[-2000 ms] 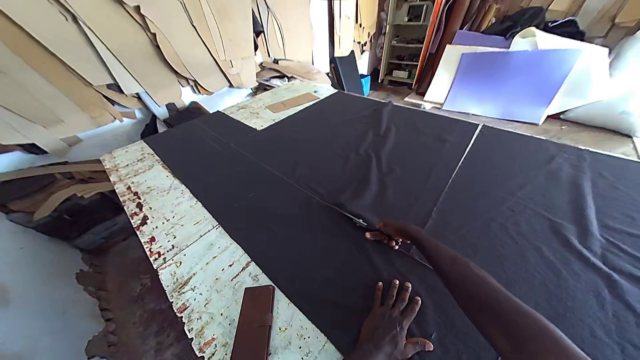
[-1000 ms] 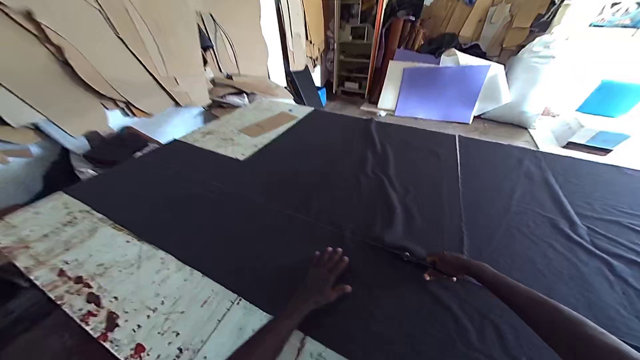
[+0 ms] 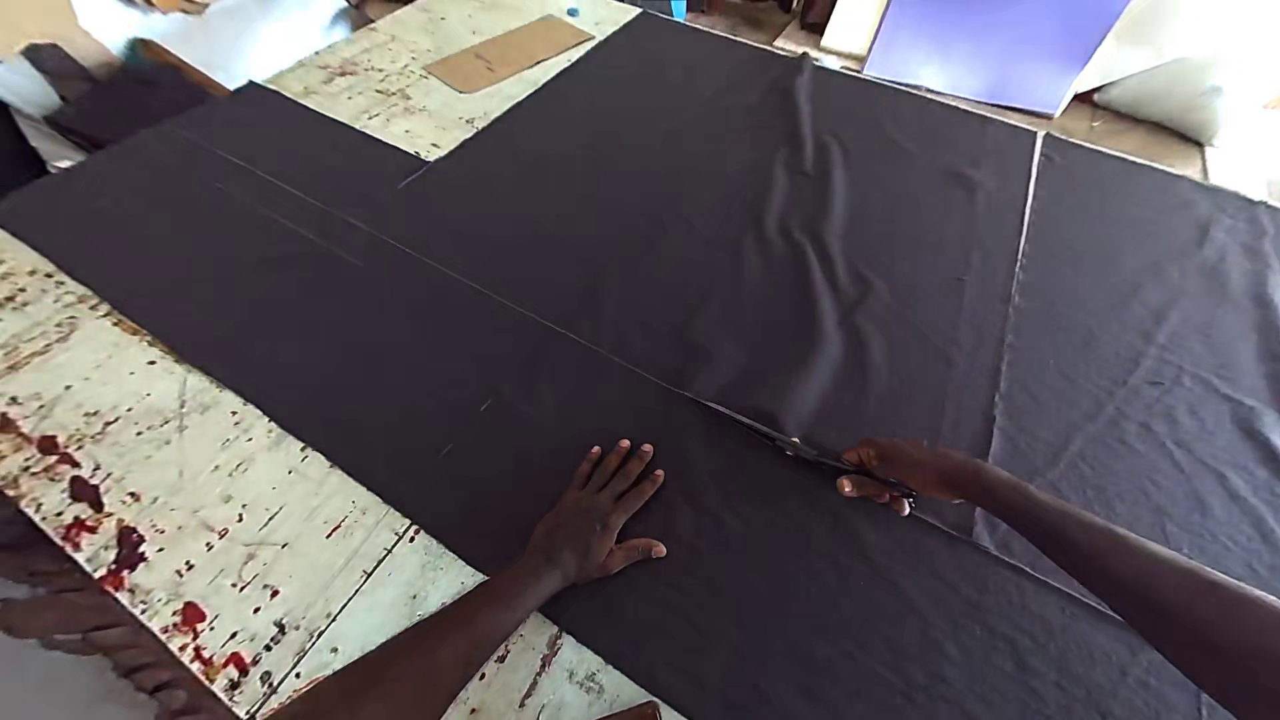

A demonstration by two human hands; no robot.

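Note:
Dark fabric (image 3: 560, 250) lies spread over a worn, paint-stained table, with a pale chalk line running diagonally across it. My right hand (image 3: 885, 475) grips the handles of a pair of scissors (image 3: 790, 443); their blades lie along the line and point to the upper left. Behind the scissors a cut edge runs on toward the lower right, under my right forearm. Flat on the fabric, left of the scissors and below the line, rests my left hand (image 3: 605, 515), its fingers spread. Soft folds rise in the cloth above the blades.
A brown cardboard piece (image 3: 510, 53) lies on the bare tabletop (image 3: 370, 90) at the far side. Part of a brown object (image 3: 635, 712) shows at the bottom edge. Purple sheet material (image 3: 990, 50) stands beyond the table, and dark material (image 3: 130, 105) is at the far left.
The scissors in my right hand have moved along the chalk line toward the upper left. My left hand stays flat on the fabric. The view has tilted down.

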